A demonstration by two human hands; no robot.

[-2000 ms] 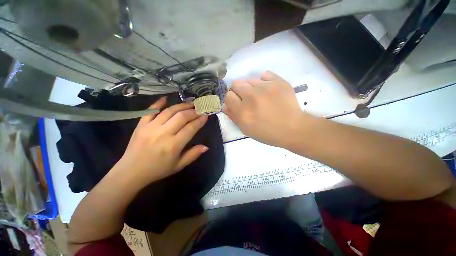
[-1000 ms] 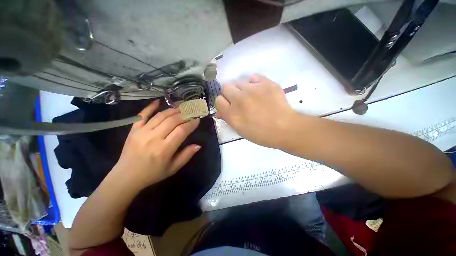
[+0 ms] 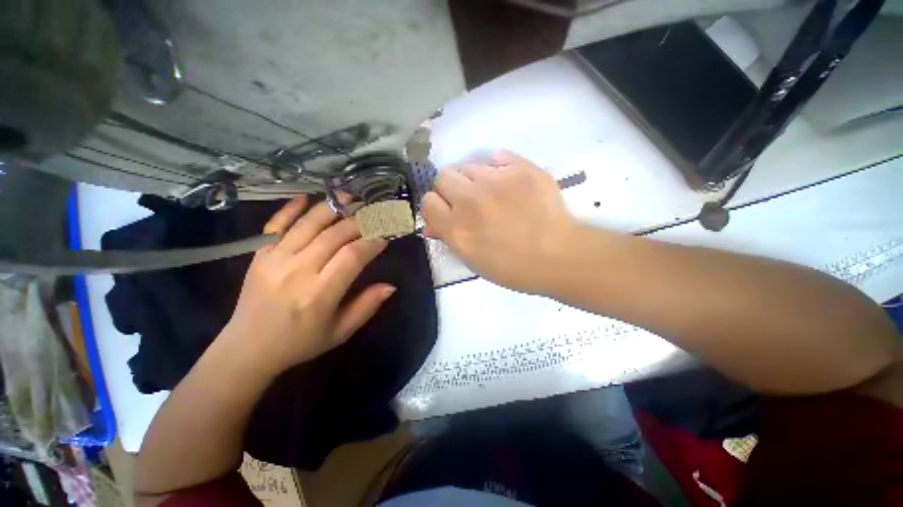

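Black cloth (image 3: 198, 297) lies bunched on the white machine table, mostly left of the needle area. My left hand (image 3: 302, 272) lies flat on it, fingers spread, fingertips beside the tan block (image 3: 385, 220). My right hand (image 3: 500, 213) is just right of the block, fingers curled at the edge of a small patterned patch (image 3: 423, 178). Whether its fingertips pinch the patch or the cloth edge cannot be told. The sewing machine head (image 3: 297, 79) covers the top left. The needle and presser foot are hidden behind the block.
A black phone (image 3: 673, 94) lies at the upper right, with dark thread snips (image 3: 777, 94) over its edge and a small disc (image 3: 713, 216) beside it. A printed ruler (image 3: 554, 347) runs along the table front. A blue tray rim (image 3: 87, 327) is at the far left.
The machine and block sit further left in the picture than two seconds ago, and more of the patterned patch shows. Both hands stay beside the block; my left fingers have shifted slightly.
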